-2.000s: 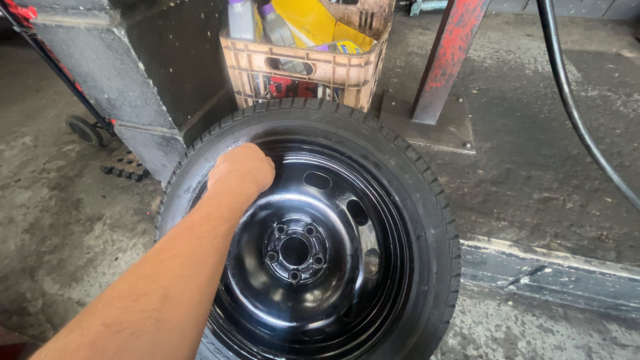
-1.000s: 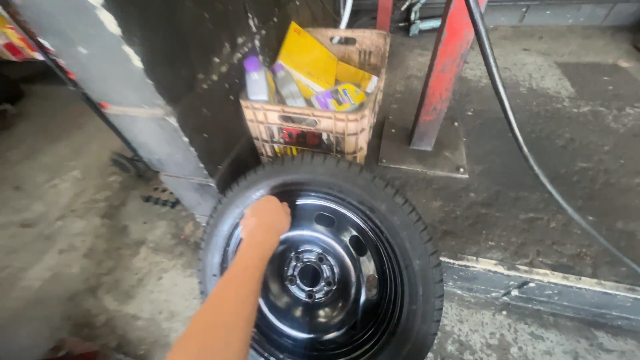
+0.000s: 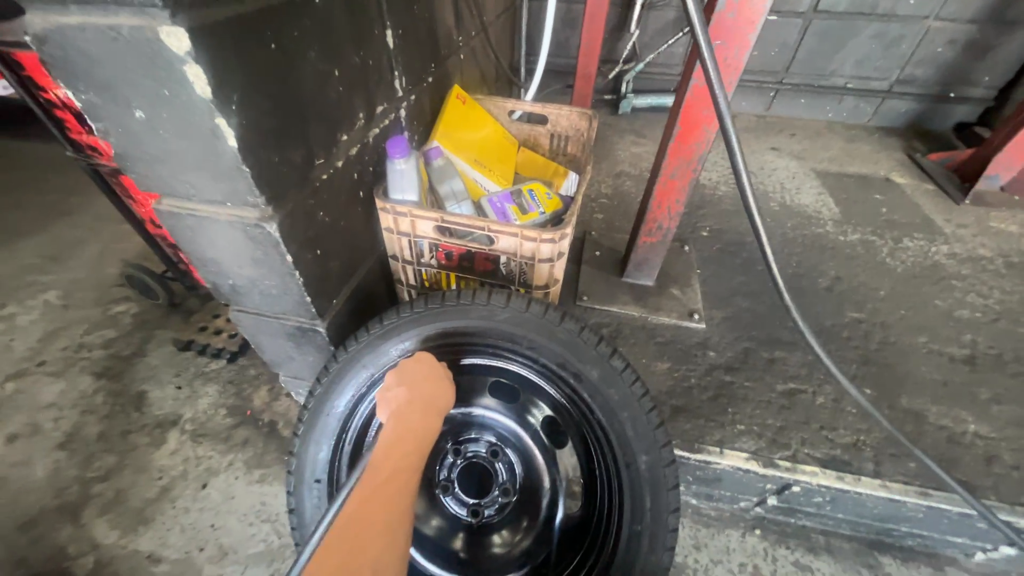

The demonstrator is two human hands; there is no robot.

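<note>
A black steel wheel (image 3: 512,520) with its tyre (image 3: 640,424) lies tilted, outer face up, at the bottom centre. My left hand (image 3: 416,388) is closed in a fist at the upper left of the rim, near the tyre's inner edge. A dark hose or bar (image 3: 336,508) runs along the left of my forearm up to the fist; its end is hidden by the hand. The centre bore and the bolt holes around it show on the right of my forearm. My right hand is out of view.
Behind the tyre stands a plastic crate (image 3: 488,252) of bottles and yellow boxes. A painted pillar (image 3: 216,184) rises left; a red post (image 3: 680,152) on a floor plate stands right. A black hose (image 3: 768,240) hangs down past it to a raised floor edge (image 3: 800,488).
The view has shifted, showing more of the crate and back wall. My left hand stays at the rim's upper left. The dark hose or bar beside my forearm now shows.
</note>
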